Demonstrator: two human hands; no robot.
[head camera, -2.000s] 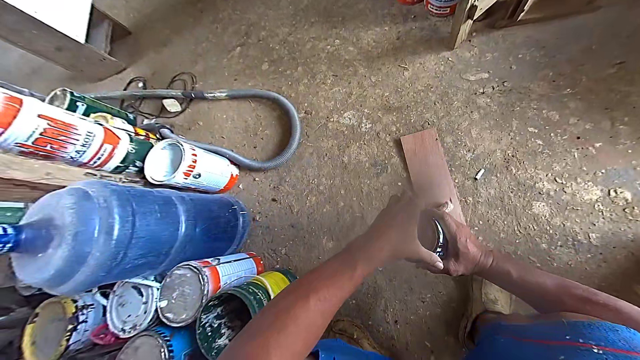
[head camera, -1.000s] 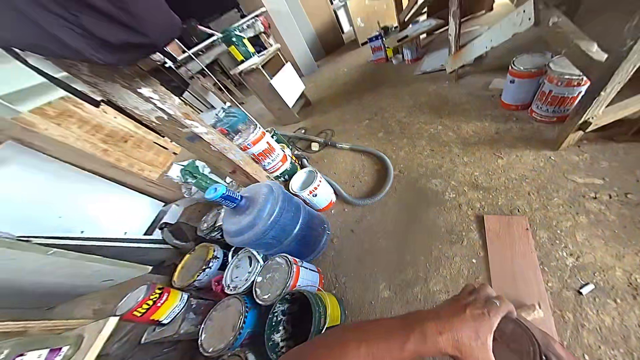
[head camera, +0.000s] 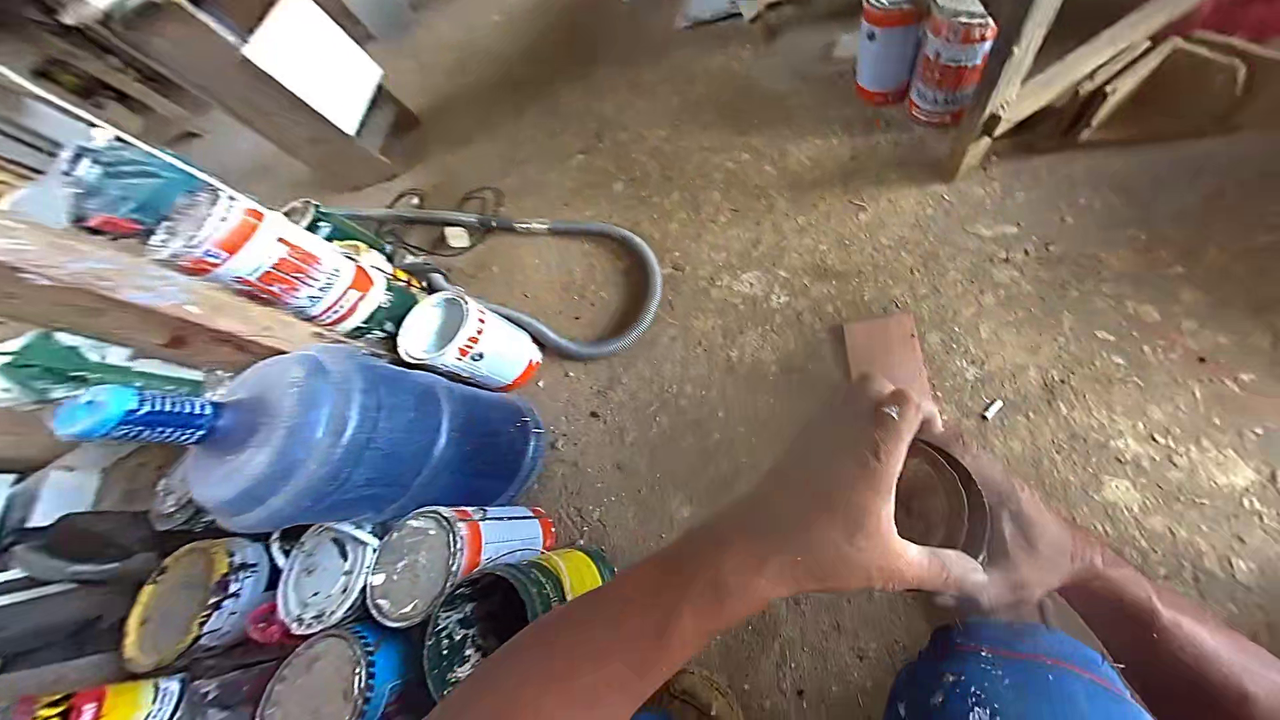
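My left hand (head camera: 850, 490) curves around the near left side of a round open can (head camera: 935, 500) with brown inside, thumb along its lower edge. On the can's right side lies my right hand (head camera: 1020, 530), blurred, its fingers against the wall. Beyond the hands a flat reddish-brown wooden board (head camera: 885, 345) lies on the dirt floor, partly hidden by the left hand. What the can rests on is hidden.
At left lie a blue water jug (head camera: 370, 440) and several paint cans (head camera: 480, 345). A grey hose (head camera: 645, 290) curls beyond them. Two cans (head camera: 925, 60) stand near a wooden frame (head camera: 1010, 90). A small white piece (head camera: 992, 409) lies right of the board. My blue-clad knee (head camera: 1010, 675) is below.
The view swung up and left, then partly back. Both hands are around the can two seconds ago and now; the can's opening now faces the camera more fully.
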